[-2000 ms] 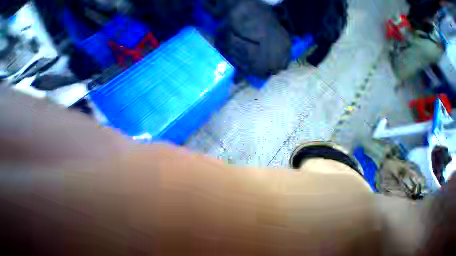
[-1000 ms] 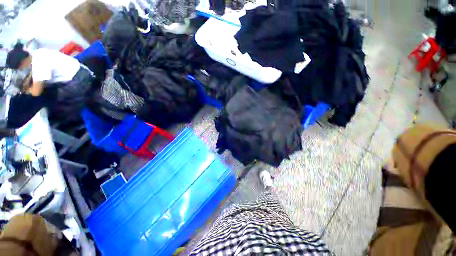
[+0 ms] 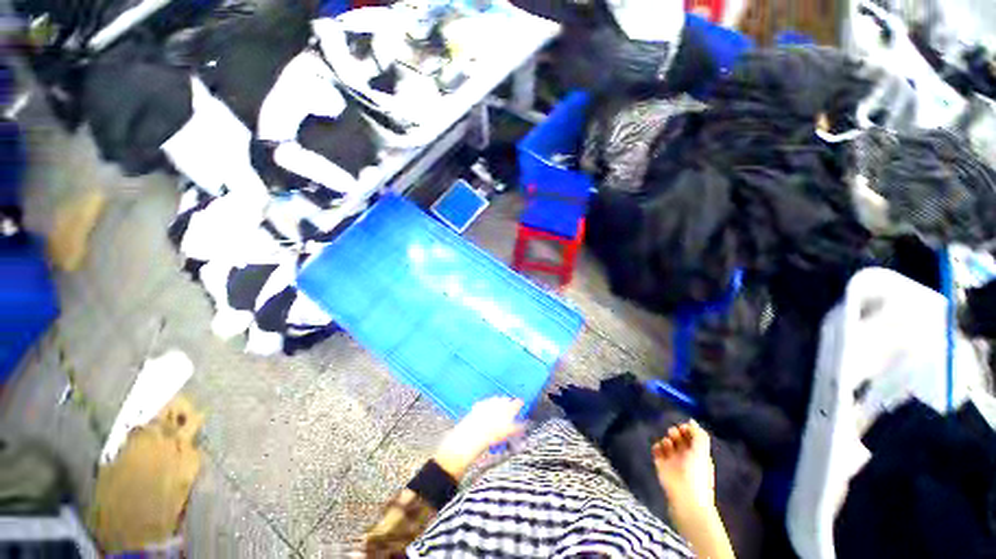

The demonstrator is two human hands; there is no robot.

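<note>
A bright blue plastic bin (image 3: 448, 300) lies in front of me, its broad ribbed face up, beside the machine table. My left hand (image 3: 481, 428), below a black cuff, is closed on the bin's near edge; its fingertips are blurred. My right hand (image 3: 685, 459) is over the dark cloth at the right, fingers slightly curled, with nothing visible in it. The checked apron (image 3: 546, 497) lies between my hands. White cut pieces (image 3: 208, 137) and black cut pieces (image 3: 137, 109) hang off the table in a mixed heap that reaches towards the floor.
The machine table (image 3: 481, 55) stands at the top centre. A blue stool with red legs (image 3: 552, 235) is beyond the bin. Black puffy garments (image 3: 699, 197) and a white plastic tub (image 3: 874, 360) fill the right. Brown cardboard (image 3: 147, 480) and a white piece (image 3: 147, 404) lie on the left floor.
The view has swung left, so the bin sits nearer the centre and the black heaps are at the right. Both hands have come into view, the left one at the bin's edge.
</note>
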